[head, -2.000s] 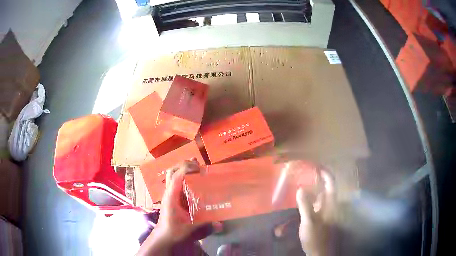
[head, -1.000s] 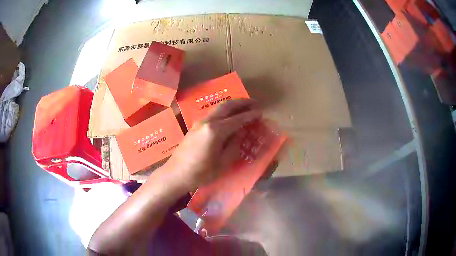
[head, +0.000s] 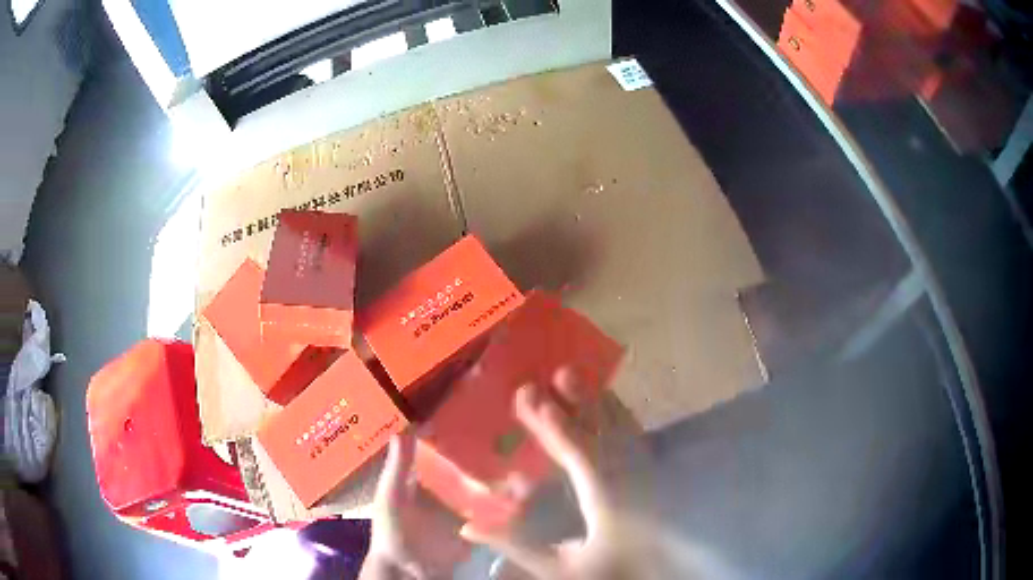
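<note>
An orange-red box [head: 487, 368] is tilted at the front edge of the flattened cardboard [head: 589, 193], blurred. My left hand [head: 391, 515] is at its near left end, fingers along the side. My right hand [head: 566, 470] has its fingers over the near part of the box. Both hands are blurred and hold the box between them. Several closed boxes lie on the cardboard: one with white print [head: 442, 306], one nearer [head: 329, 425], and a darker-topped one [head: 308, 278] resting on another [head: 238, 317].
A machine [head: 397, 79] with a dark slot stands behind the cardboard. A glossy red stool-like object [head: 147, 419] is at the left. A pale metal rail [head: 878, 210] curves down the right, with more orange boxes [head: 818, 51] beyond it. A white bag [head: 32, 397] is at the far left.
The view has turned and shifted, showing the machine slot again. My left hand has moved off the top of the held box to its near left end, and my right hand now shows on it.
</note>
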